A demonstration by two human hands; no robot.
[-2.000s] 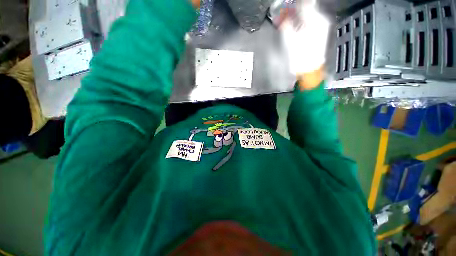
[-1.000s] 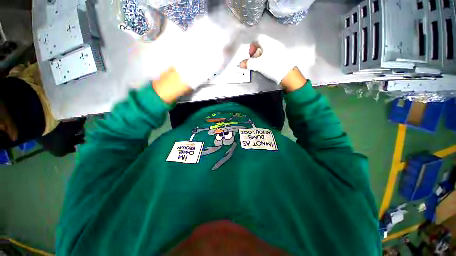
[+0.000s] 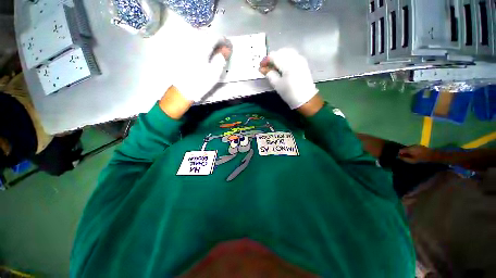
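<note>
A pale flat panel [image 3: 249,48] with small dark holes lies on the bench in front of me, partly covered by my left hand. My left hand [image 3: 200,73], in a white glow-blurred glove with bare fingertips, is at the panel's left side. My right hand [image 3: 293,79], in a white glove with bare fingertips, is at its lower right corner with fingers curled. Anything small at either hand's fingertips is too blurred to tell. Open clear bags of shiny blue-silver fasteners [image 3: 193,10] stand at the far side.
Panels with dark dots [image 3: 64,70] lie at the left of the grey bench [image 3: 332,40]. Slotted grey parts [image 3: 429,32] are stacked at right, with plastic wrap [image 3: 454,87] below. A person's arm [image 3: 435,156] shows at lower right. A blue bin [image 3: 465,106] stands on the green floor.
My right hand has moved down and slightly right, off more of the panel. My left hand has shifted left. A person's arms and body have appeared at right. The view has shifted.
</note>
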